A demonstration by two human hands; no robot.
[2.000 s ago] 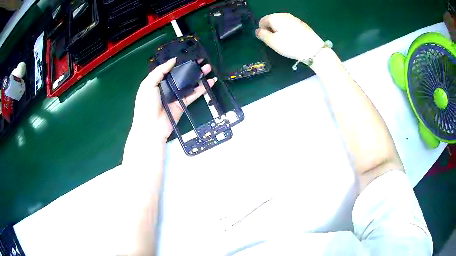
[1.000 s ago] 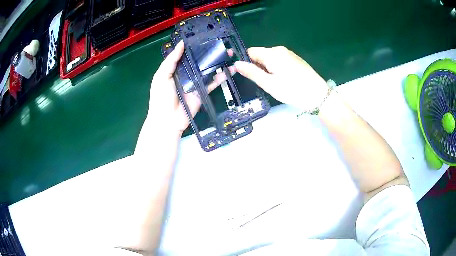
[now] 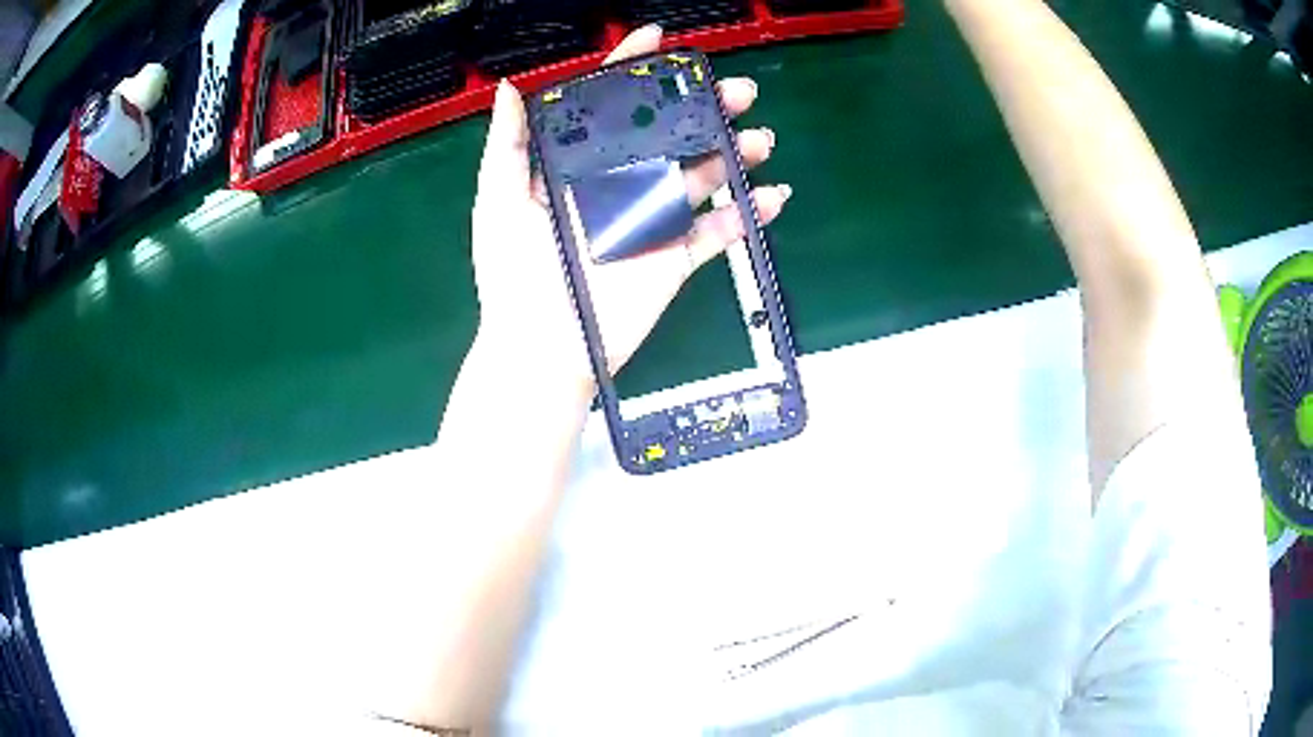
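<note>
A black phone middle frame (image 3: pixel 629 127) is held over the bench, its large opening towards me and yellow specks at both ends. A shiny grey square patch (image 3: pixel 635 212) shows inside it. My left hand (image 3: pixel 540 288) grips the frame from behind, thumb on its left edge and fingertips past its right edge. If more frames lie under it, I cannot tell. My right hand is out of the picture beyond the top edge; only the right forearm (image 3: pixel 1102 216) shows. Thin silver tweezers (image 3: pixel 806 634) lie on the white mat (image 3: pixel 288 619).
A red tray (image 3: pixel 418 123) with stacks of black frames (image 3: pixel 411 65) runs along the top. Left of it, a black tray holds a white and red item (image 3: pixel 113 137). A lime-green fan (image 3: pixel 1286 389) stands at the right edge of the green-topped bench (image 3: pixel 274 346).
Two overlapping frames in the hands now show as one. My right hand has left the frame and gone up out of the picture. The view has shifted, with the fan nearer the right edge.
</note>
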